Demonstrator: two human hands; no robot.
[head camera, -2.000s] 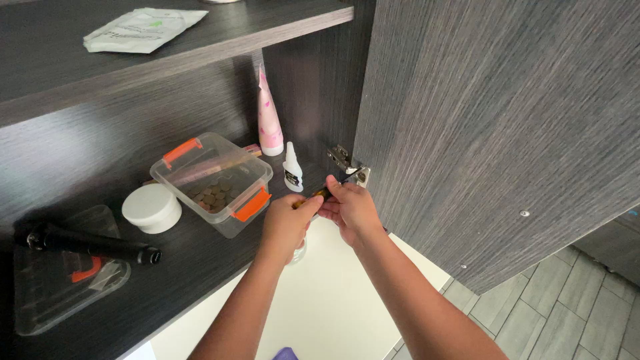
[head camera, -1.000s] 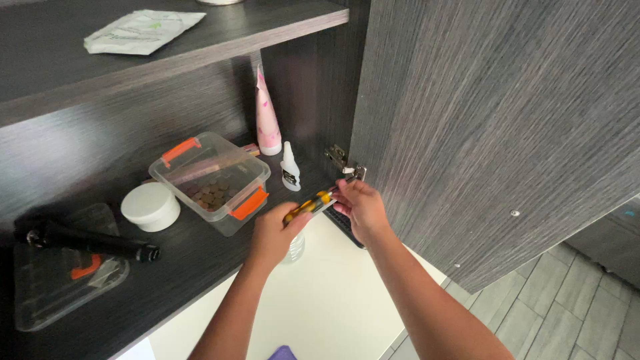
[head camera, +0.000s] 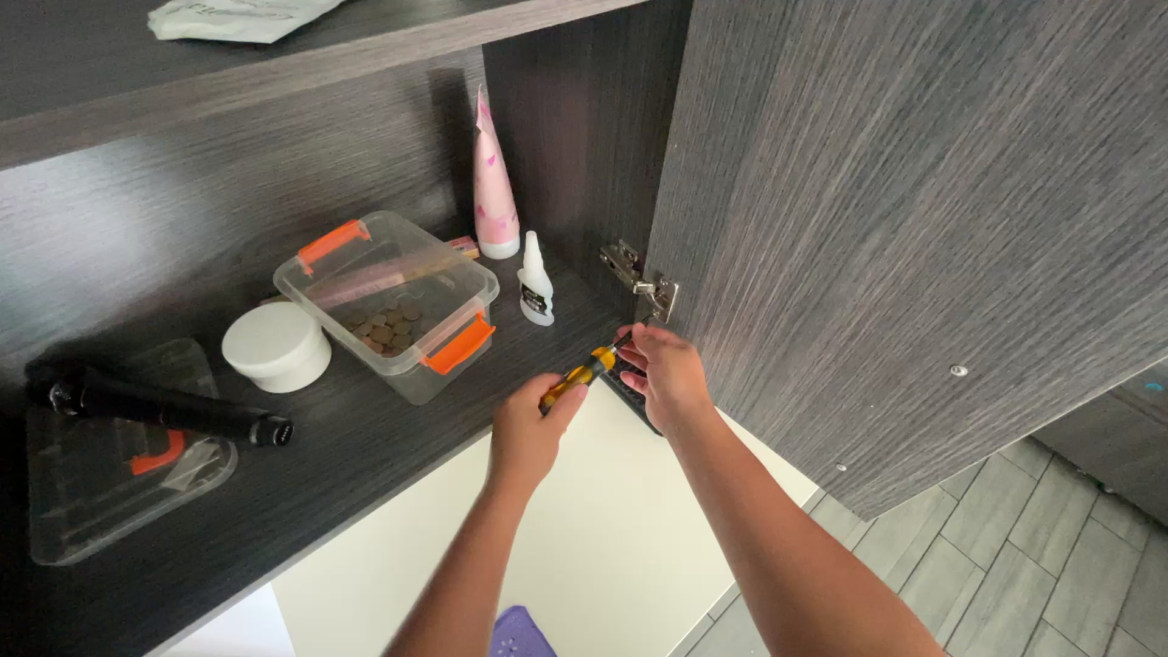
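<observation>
My left hand (head camera: 538, 415) is closed around the yellow and black handle of a screwdriver (head camera: 579, 376). Its shaft points up and right toward the metal cabinet hinge (head camera: 652, 290) that joins the dark wood-grain door (head camera: 876, 228) to the cabinet side. The fingers of my right hand (head camera: 664, 370) are pinched around the front of the shaft, just below the hinge; the tip is hard to make out between them. Behind my hands, on the cabinet shelf, a small white dropper bottle (head camera: 537, 290) stands upright.
A clear plastic box with orange clips (head camera: 411, 356) holds coins (head camera: 383, 330). Around it are a white round jar (head camera: 276, 351), a pink tube (head camera: 495, 196), and a black cylindrical object (head camera: 173, 406) on a clear lid (head camera: 109, 511). Below lie a cream surface (head camera: 620, 511) and a purple item (head camera: 520, 634).
My left hand has drawn back from the hinge, and more of the screwdriver's handle shows than two seconds ago. My right hand stays by the hinge, its fingers shifted.
</observation>
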